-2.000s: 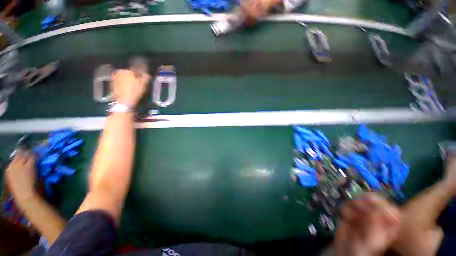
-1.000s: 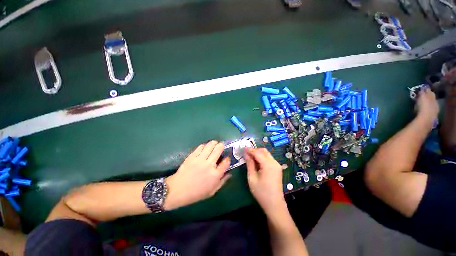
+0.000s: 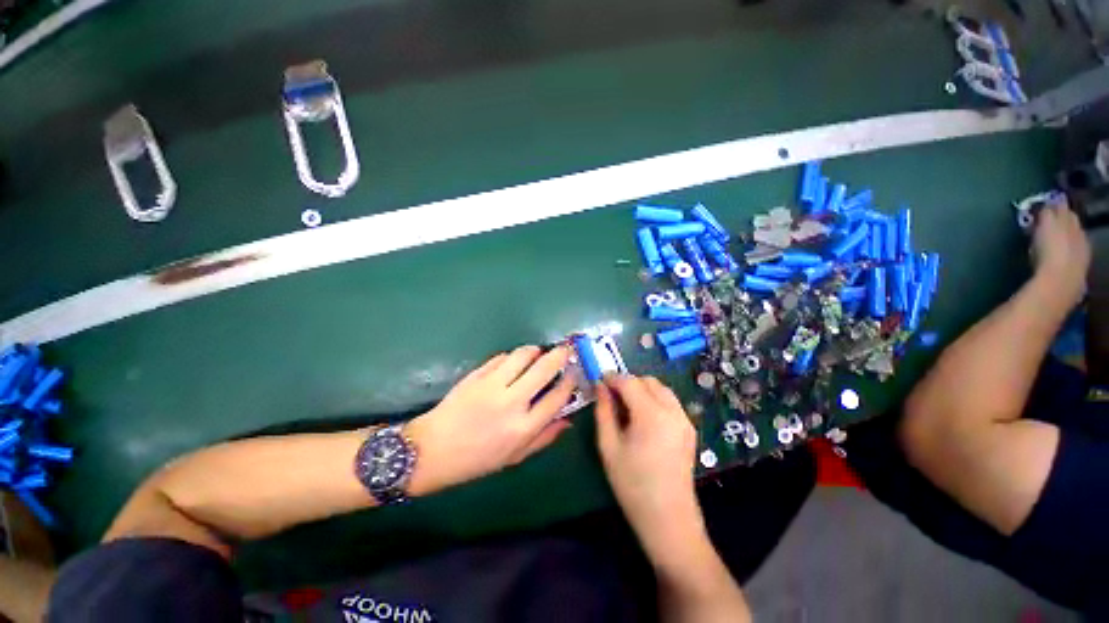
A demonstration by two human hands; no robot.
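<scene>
A grey-white loop-shaped housing (image 3: 611,353) lies on the green worktop in front of me, partly covered by my fingers. A blue cylinder (image 3: 589,358) sits at its block end. My left hand (image 3: 505,408), with a wristwatch, holds the housing from the left. My right hand (image 3: 642,426) has thumb and fingers at the lower end of the blue cylinder. The fingertips hide part of the housing, and any smaller part between them cannot be seen.
A mixed pile of blue cylinders (image 3: 878,268) and small metal parts (image 3: 754,319) lies at right. Beyond the white strip (image 3: 487,197) lie a housing (image 3: 142,170) and one with a blue bar (image 3: 319,128). More blue cylinders (image 3: 24,408) lie far left. A neighbour's arm (image 3: 991,353) is at right.
The loose blue cylinder that lay above the housing is now at the housing's block end, under my right fingers. My left hand still holds the housing. The view has shifted slightly.
</scene>
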